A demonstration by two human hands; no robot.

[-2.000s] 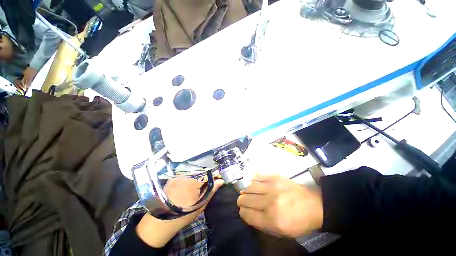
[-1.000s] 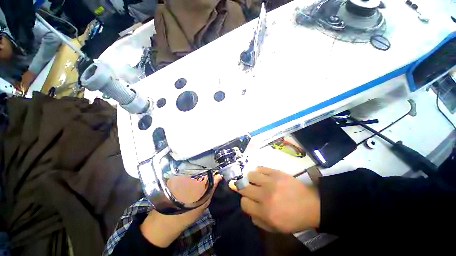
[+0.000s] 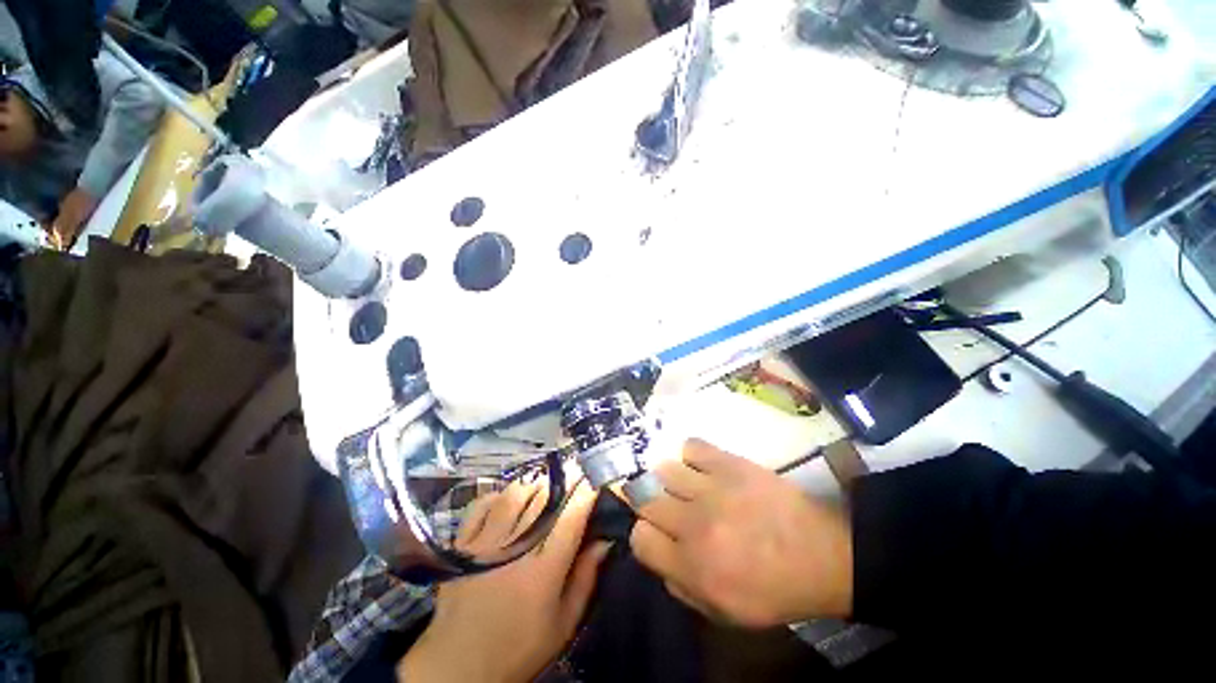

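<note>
The white sewing machine head [image 3: 747, 200] with a blue stripe runs across the view. My left hand [image 3: 514, 587] is under its left end, partly behind the curved shiny guard [image 3: 387, 514], with fingers on dark cloth. My right hand [image 3: 747, 540] is beside the tension discs [image 3: 603, 434], its fingers closed at the edge of the dark cloth [image 3: 627, 594]. Plaid fabric [image 3: 354, 620] lies left of and below my left hand. The needle and presser foot are hidden.
Brown garment pieces [image 3: 147, 454] lie in a large heap at left, with more brown cloth [image 3: 514, 67] behind the head. A black flat object [image 3: 874, 374], small yellow-orange tools [image 3: 771, 390] and a black-handled tool [image 3: 1114, 414] lie on the table. Another person's hand [image 3: 74, 214] shows at upper left.
My left hand has shifted right, and more of its back and thumb shows outside the guard. My right hand has moved only slightly. The view has tilted a little.
</note>
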